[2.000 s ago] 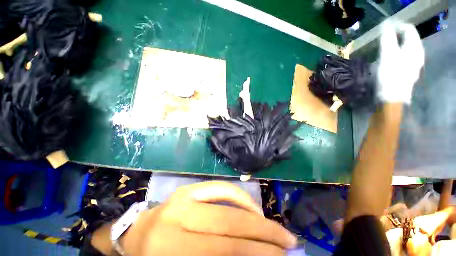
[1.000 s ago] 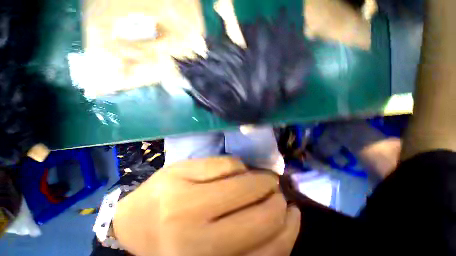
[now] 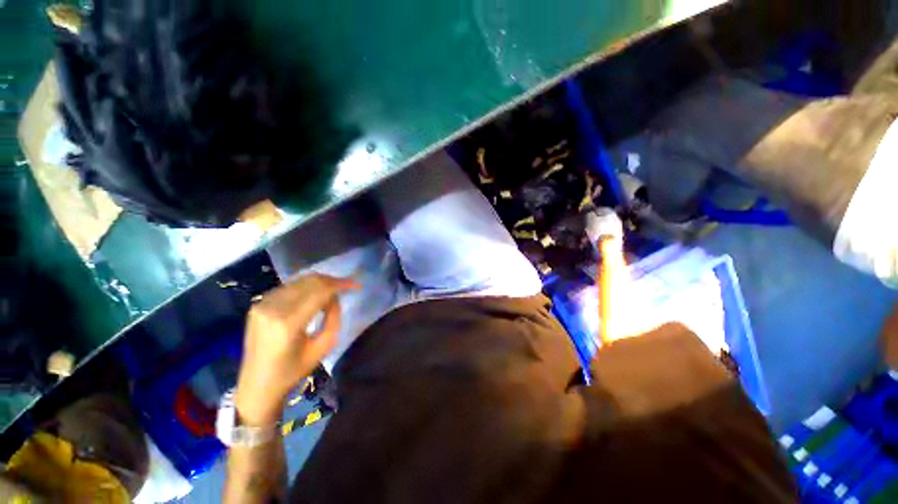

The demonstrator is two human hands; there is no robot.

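Observation:
A glossy black layered piece [image 3: 187, 108] lies on the green bench at the upper left, with a cream tab [image 3: 261, 215] at the bench edge. My bare left hand [image 3: 295, 330], with a pale wristband, is above my lap, below the bench edge. Its fingers are loosely bent and apart, with nothing seen in them. My white-gloved right hand [image 3: 603, 224] is small and blurred, low beside the dark pieces with cream ends [image 3: 546, 197] in a blue crate. Its fingers and any hold are unclear.
A cardboard mat [image 3: 54, 187] is partly covered by the black piece. A blue crate with a bright white liner [image 3: 670, 295] stands on the floor at right. A blue stool [image 3: 177, 394] is under the bench. Another person's arm [image 3: 827, 148] is at upper right.
The view has swung right and down. My left hand has drawn back, its fingers now visible apart. My gloved right hand has gone from over the bench's right side down to the floor crates.

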